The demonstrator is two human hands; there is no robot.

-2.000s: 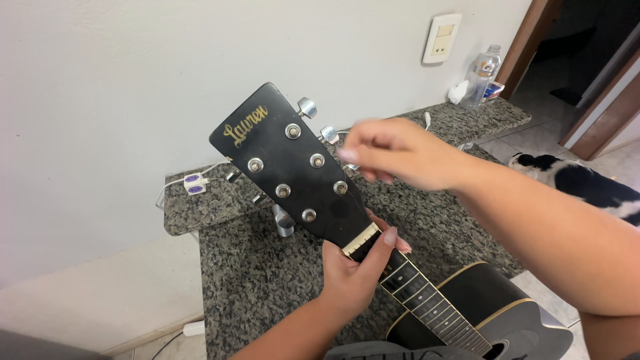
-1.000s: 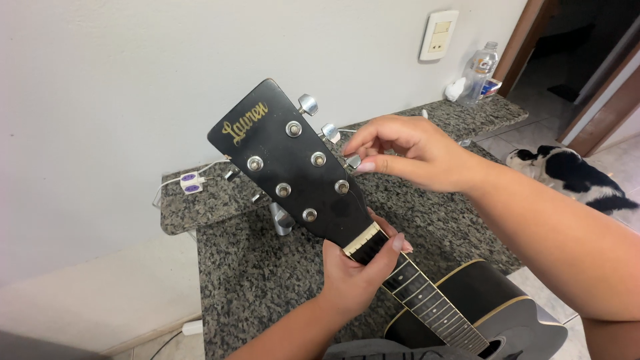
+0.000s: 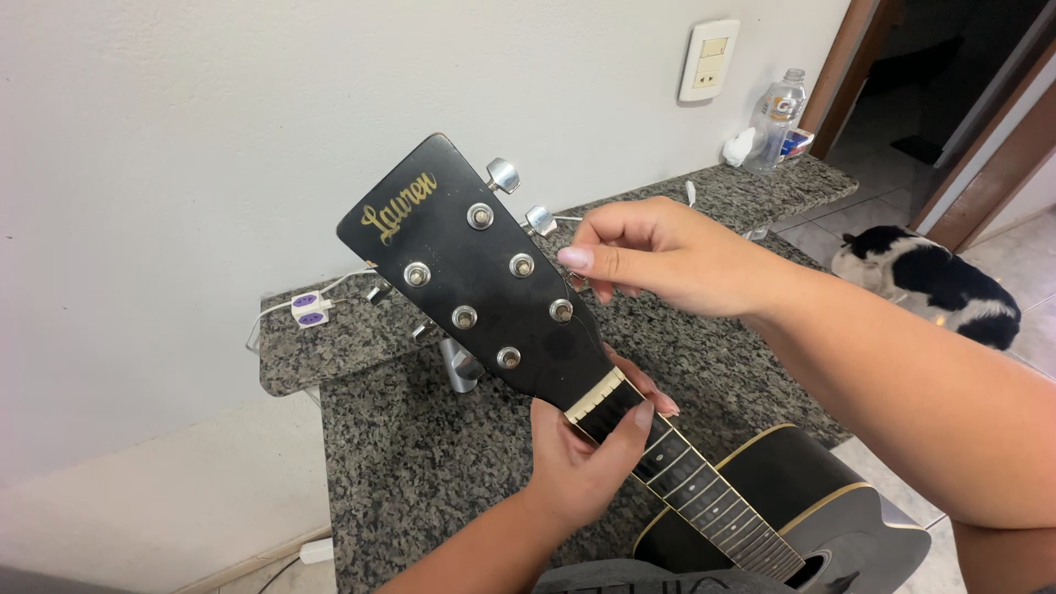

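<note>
A black acoustic guitar [image 3: 858, 528] lies tilted across a granite counter, its headstock [image 3: 487, 272] up at the centre, with no strings on the tuning posts [image 3: 521, 265]. My left hand [image 3: 582, 462] wraps around the neck just below the pale nut [image 3: 594, 394], thumb over the fretboard [image 3: 701, 495]. With bent fingers, my right hand [image 3: 668, 256] grips the lowest tuning peg on the headstock's right edge; the fingers mostly hide that peg. Two metal tuning pegs [image 3: 541, 221] show above it on the same edge.
A white plug adapter [image 3: 310, 308] with a cable sits on the granite ledge [image 3: 355, 338] at left. On the ledge at right stand a plastic bottle [image 3: 780, 124] and a small box [image 3: 797, 143]. A black and white dog [image 3: 932, 285] lies on the tiled floor.
Two seconds ago my right hand was blurred beside the pegs; a second ago its fingers were on the lowest right peg. Their pose has shifted slightly since. My left hand stays on the neck.
</note>
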